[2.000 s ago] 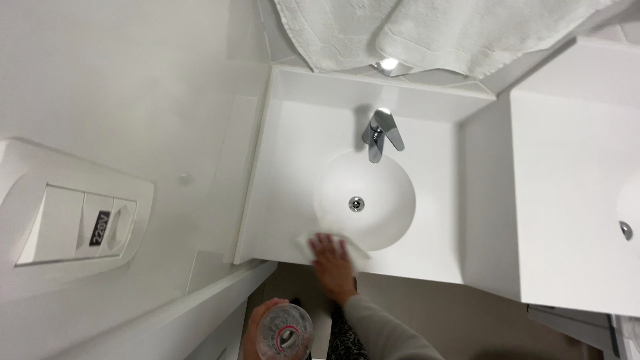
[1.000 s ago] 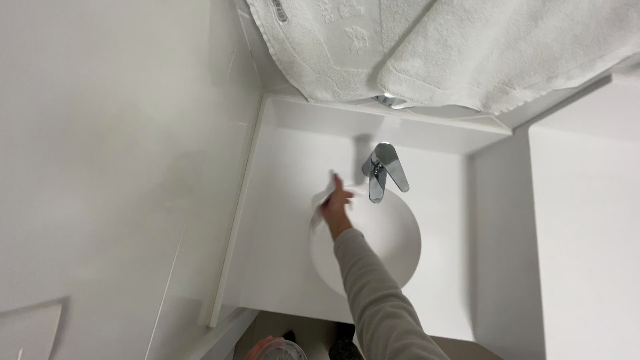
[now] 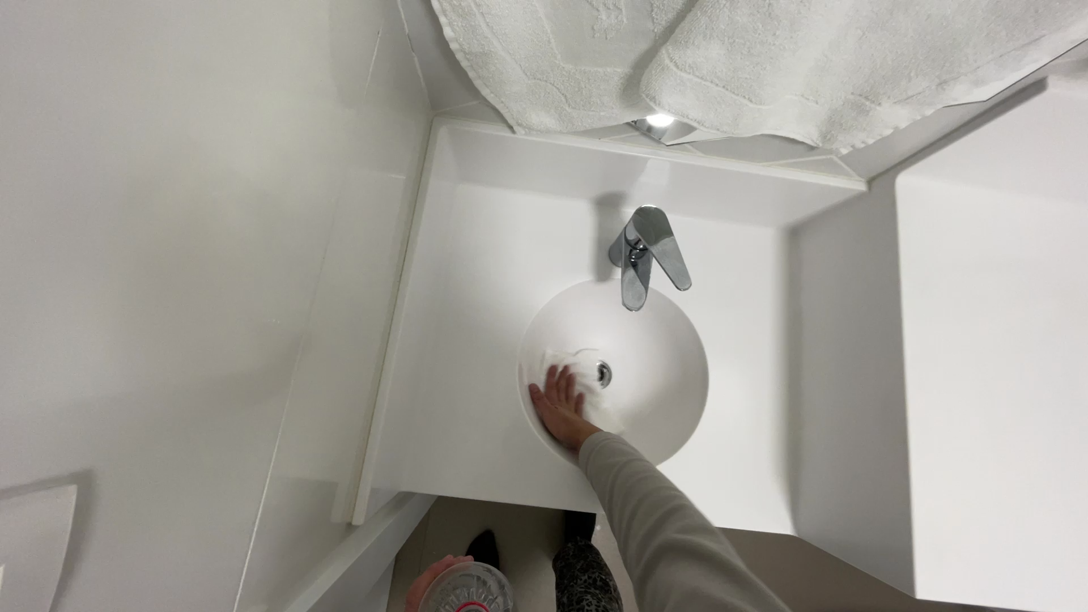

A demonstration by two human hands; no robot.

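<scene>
My right hand (image 3: 561, 408) lies spread in the left part of the round white washbasin (image 3: 659, 382), pressing a white cloth or wipe (image 3: 605, 416) against the bowl, left of the metal drain (image 3: 603, 374). The cloth is blurred and partly under my fingers. Below the counter's front edge, at the bottom of the view, my left hand (image 3: 432, 580) is wrapped around a clear round container (image 3: 469, 590) with a red ring, cut off by the frame. A chrome faucet (image 3: 636, 259) stands behind the bowl.
White towels (image 3: 578, 59) hang above the rear ledge (image 3: 544, 144). A glossy white wall panel (image 3: 195, 255) rises at the left. At the right are a raised partition (image 3: 850, 357) and another white surface (image 3: 994, 357). My patterned-clad leg (image 3: 586, 578) shows below the counter.
My right hand went from the counter's front edge to the basin's upper left side, and now is down inside the bowl near the drain. My left hand still holds the clear container.
</scene>
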